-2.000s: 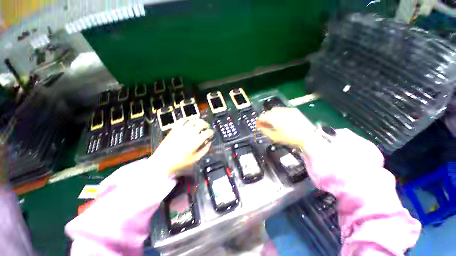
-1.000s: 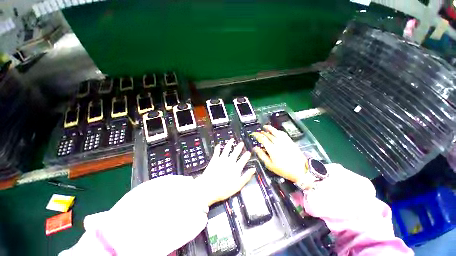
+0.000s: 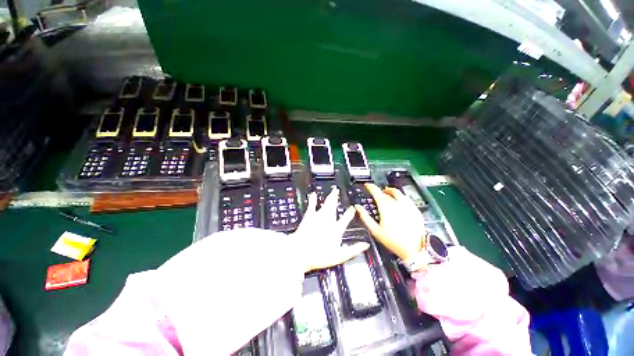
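A clear blister tray holds four open flip phones in its back row, silver-framed dark screens above black keypads. My left hand lies with spread fingers over the lower part of the third open phone. My right hand has its fingers on the keypad of the fourth open phone. Neither hand holds anything that shows. Closed phones with light labels lie in the front row, partly under my left hand and sleeve. Another closed phone lies at the tray's back right.
A second tray of gold-framed open phones is at the back left. A tall stack of empty trays stands at right. A yellow-white card, red rectangle and thin dark stick lie on the bench at left. A green panel is behind.
Since two seconds ago, my left hand has moved from the left open phones to the third one. My right hand stays around the fourth. The view has shifted; over the last second the hands barely moved.
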